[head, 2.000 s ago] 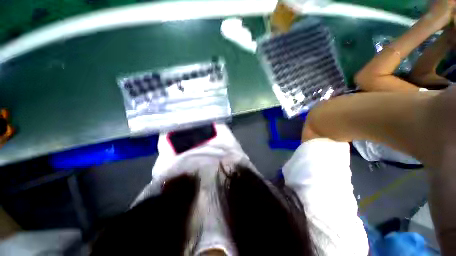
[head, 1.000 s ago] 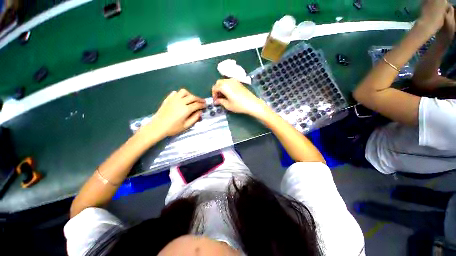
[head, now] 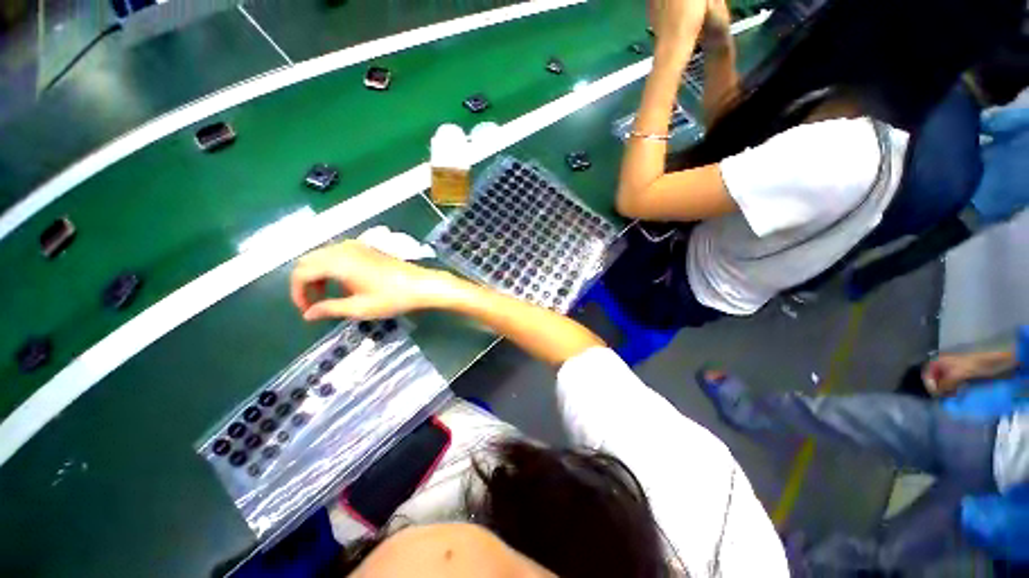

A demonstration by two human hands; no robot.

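Note:
My right hand (head: pixel 352 282) is above the far edge of the small sticker sheet (head: pixel 367 412), its thumb and index finger curved with a gap between them. I see nothing held in it. The sheet is clear and glossy, with rows of round black adhesive pieces (head: pixel 267 399) along its far side. My left hand is not in view. The large sticker sheet (head: pixel 525 231), full of black dots, lies beyond my right forearm. A crumpled white cloth (head: pixel 395 243) lies just behind my right hand.
An amber bottle with a white top (head: pixel 449 181) stands beyond the large sheet. Small black units (head: pixel 322 177) sit spaced on the green conveyor, behind a white rail (head: pixel 169 311). A pink-edged phone (head: pixel 395 474) is on my lap. A person in white (head: pixel 801 209) works at right.
The view has swung right. My left hand has gone out of view. My right hand has lifted off the small sheet's dots, which now show more fully.

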